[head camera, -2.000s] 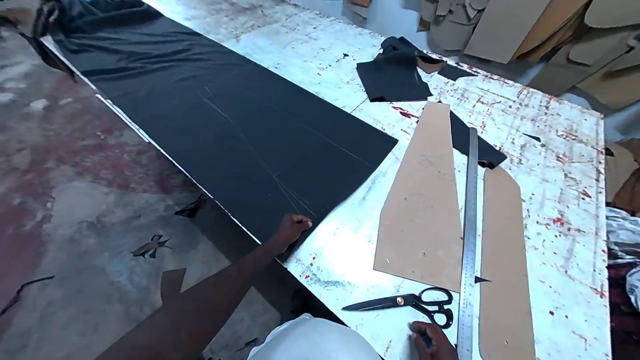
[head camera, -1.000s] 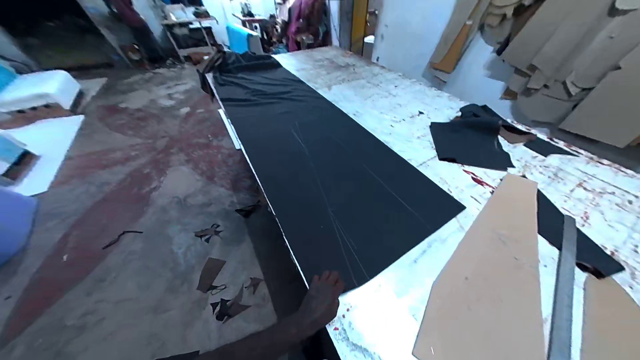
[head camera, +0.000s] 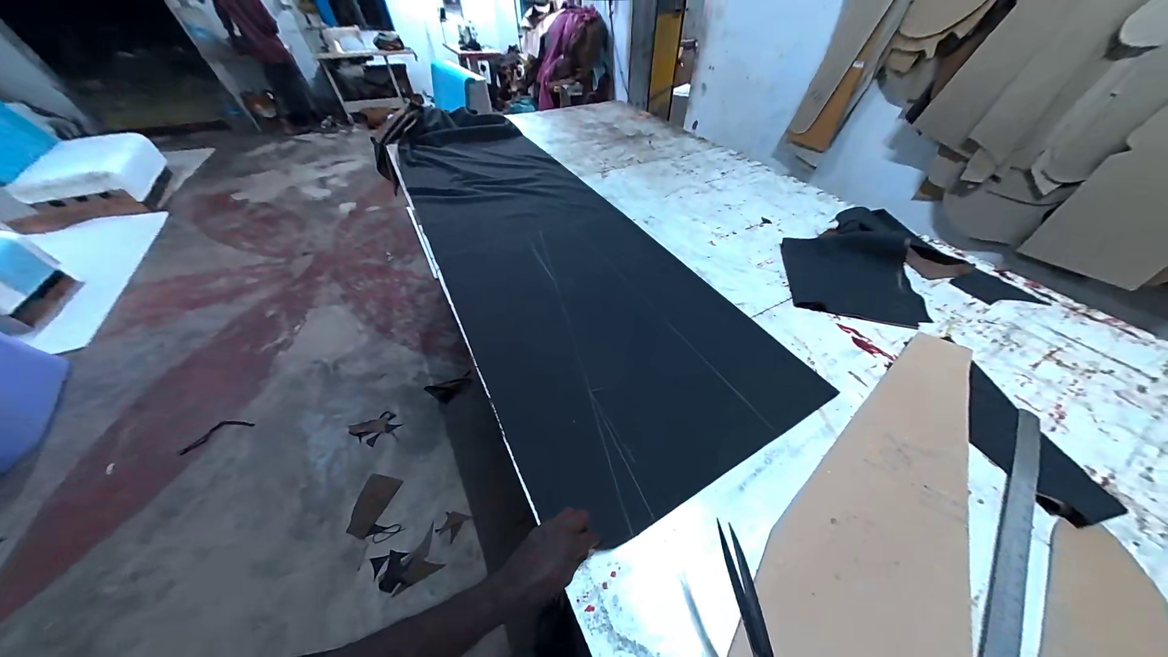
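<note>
Black fabric (head camera: 620, 301) with pale chalk lines lies along the left side of the white table. At its near corner, by the table edge, is my left hand (head camera: 561, 552), fingers curled on the cloth; whether it pinches the fabric is unclear. Slightly parted blades of scissors (head camera: 746, 589) rise from the bottom edge, right of that corner; their handles are out of frame. My right hand is not in view. A large cardboard pattern piece (head camera: 876, 511) lies right of the blades, then a metal ruler (head camera: 1011, 538) and a second cardboard piece (head camera: 1100, 593).
Black fabric scraps (head camera: 853, 274) lie on the table's right side, and a dark strip (head camera: 1040, 447) shows between pattern and ruler. Cardboard patterns (head camera: 1031, 109) hang on the right wall. Fabric offcuts (head camera: 401, 566) litter the floor left of the table. A person (head camera: 260, 46) stands far back.
The scissors, lying flat on the table two seconds ago, now show raised, parted blades beside the cloth. My right hand, visible near them then, is out of view. The view has swung up and left.
</note>
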